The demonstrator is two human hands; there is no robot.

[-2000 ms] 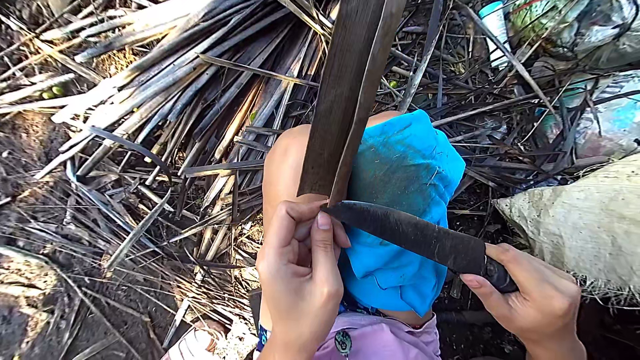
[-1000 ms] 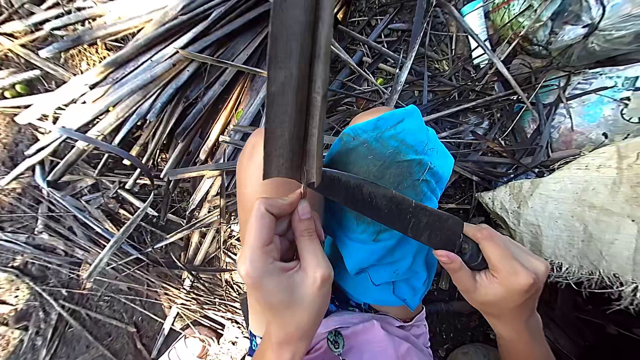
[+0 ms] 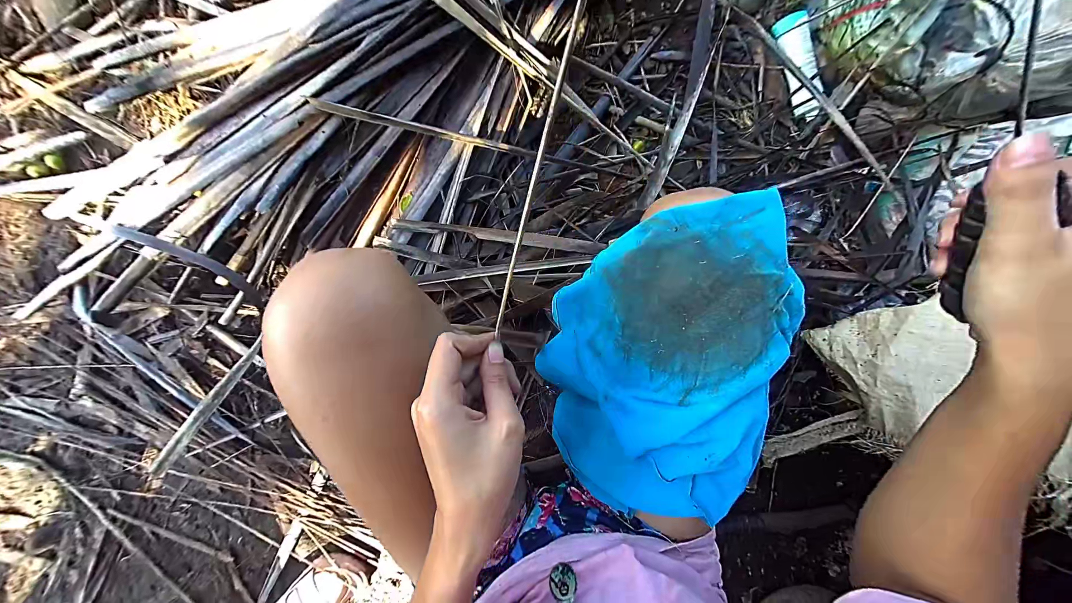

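Observation:
Between thumb and fingers, my left hand (image 3: 473, 402) pinches the lower end of a thin leaf midrib (image 3: 540, 159), which rises up past the top of the view. At the right edge, raised, my right hand (image 3: 1013, 243) grips the dark handle of a knife (image 3: 963, 243); the blade (image 3: 1029, 67) points upward, seen nearly edge-on and cut off by the frame. A blue cloth (image 3: 670, 419) with a dark dirty patch covers one knee, between my two hands. The other knee is bare.
A heap of dry leaf strips (image 3: 226, 134) lies at the upper left. Further strips and twigs cover the ground. At the upper right are plastic bags (image 3: 938, 50) and a white and blue cup (image 3: 797, 63). A pale woven sack (image 3: 896, 360) lies beneath my right forearm.
The knife has moved up and right, away from my left hand. The broad brown leaf strips that stood at my left fingers are out of view; only the thin midrib shows there.

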